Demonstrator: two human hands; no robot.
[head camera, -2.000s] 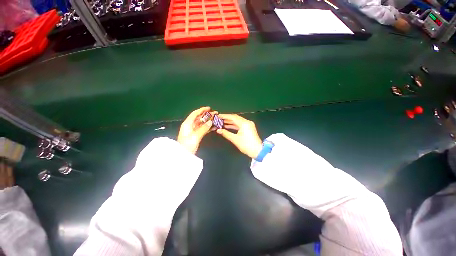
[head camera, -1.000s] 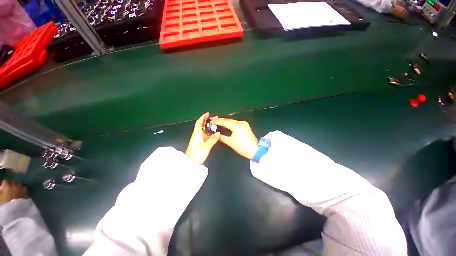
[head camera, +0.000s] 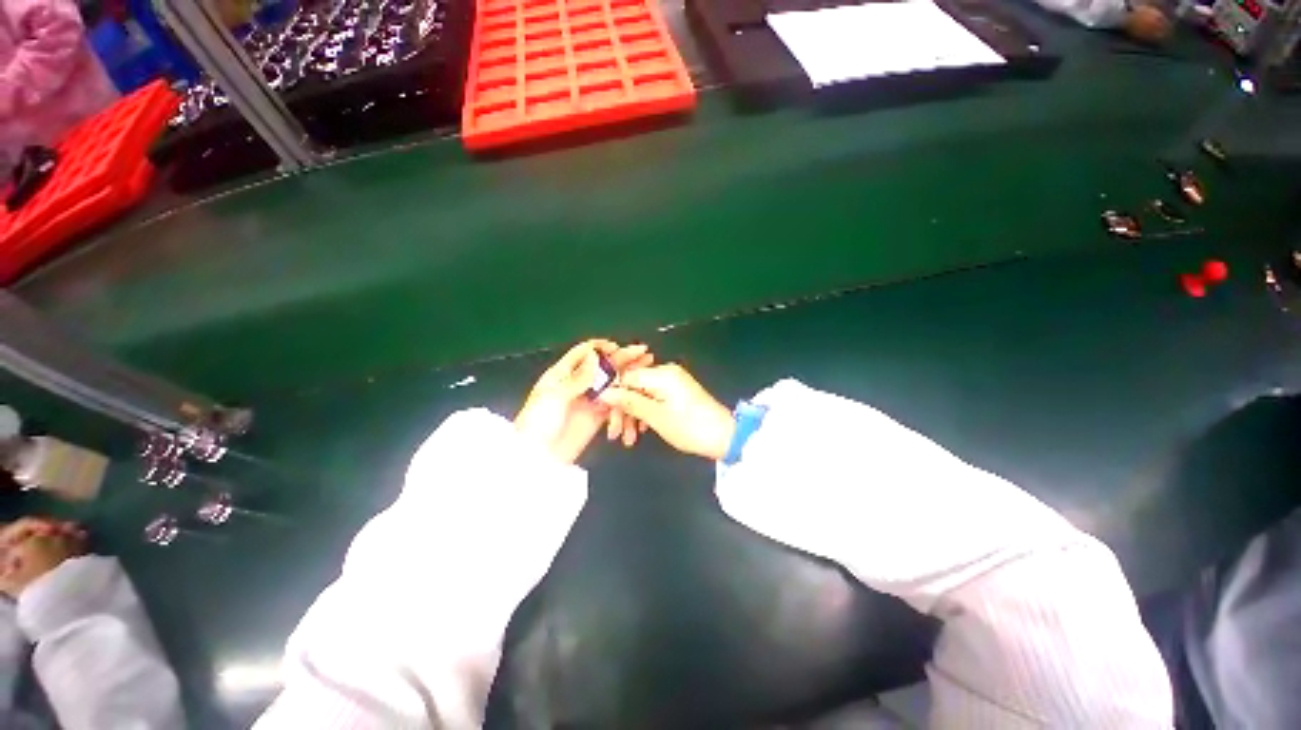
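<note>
A small dark unit with a pale face (head camera: 601, 377) is held between my two hands at the middle of the view, above the green bench. My left hand (head camera: 562, 405) grips it from the left, with fingers behind it. My right hand (head camera: 679, 409), with a blue band on the wrist, has its fingertips at the unit's right side. The fingers hide most of the unit, and its details are too small to tell.
Red tray (head camera: 577, 110) at the far side, black tray with white sheet (head camera: 885, 40) beside it. Shiny silver pieces (head camera: 163, 459) by a metal post at left, near another person's hand (head camera: 39, 551). Two red pieces (head camera: 1204, 278) and small metallic parts (head camera: 1121, 224) at right.
The unit has been turned and now shows a pale face. Both hands have shifted slightly down and their fingers have regripped. Another person's hand has come into view at left.
</note>
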